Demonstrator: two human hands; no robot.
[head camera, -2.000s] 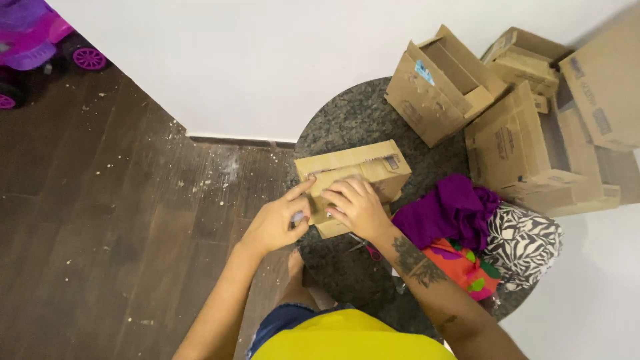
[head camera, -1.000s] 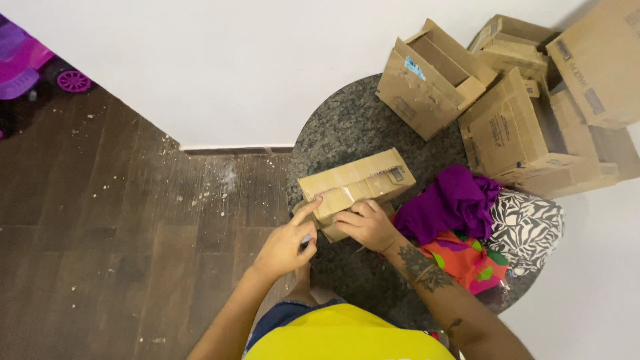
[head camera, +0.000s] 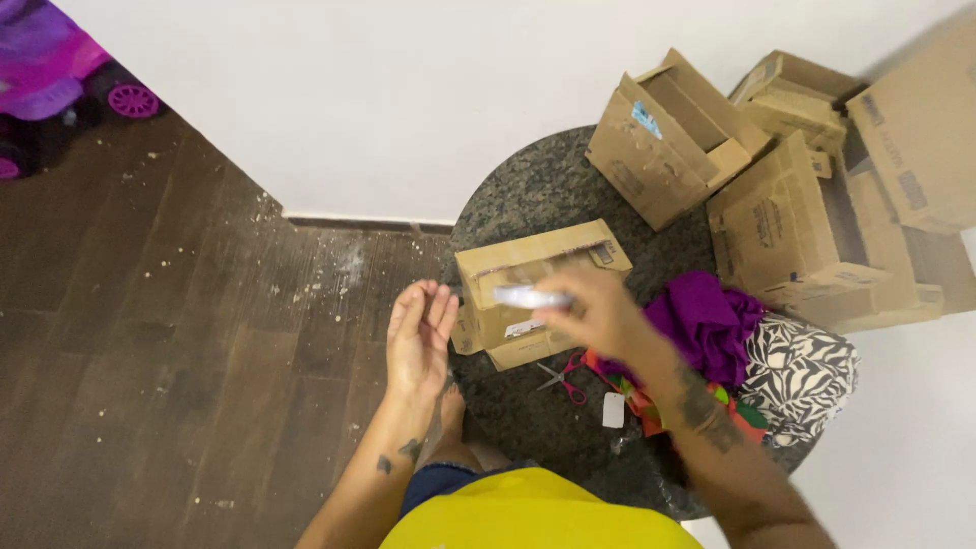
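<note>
A small cardboard box (head camera: 534, 250) lies on the round dark granite table (head camera: 518, 179), with an opening on its upper side and a flap at its near edge. Above it, my right hand (head camera: 598, 309) grips a small shiny whitish object (head camera: 531, 296), blurred, its kind not clear. Left of the box, over the table's edge, my left hand (head camera: 419, 335) is raised palm up and holds nothing. Scissors with pink handles (head camera: 566, 377) lie spread near the box, beside a white tag (head camera: 613, 410).
Open cardboard boxes (head camera: 656, 152) stand at the back right. Purple cloth (head camera: 705, 324), black-and-white patterned cloth (head camera: 801, 374) and orange cloth (head camera: 751, 428) lie at the table's right. A white wall (head camera: 343, 99) is behind. A purple toy vehicle (head camera: 61, 69) stands on the floor.
Both hands were on the box and have come off it. My left hand has moved left and turned palm up. The whitish object now shows in my right hand, and the scissors are visible.
</note>
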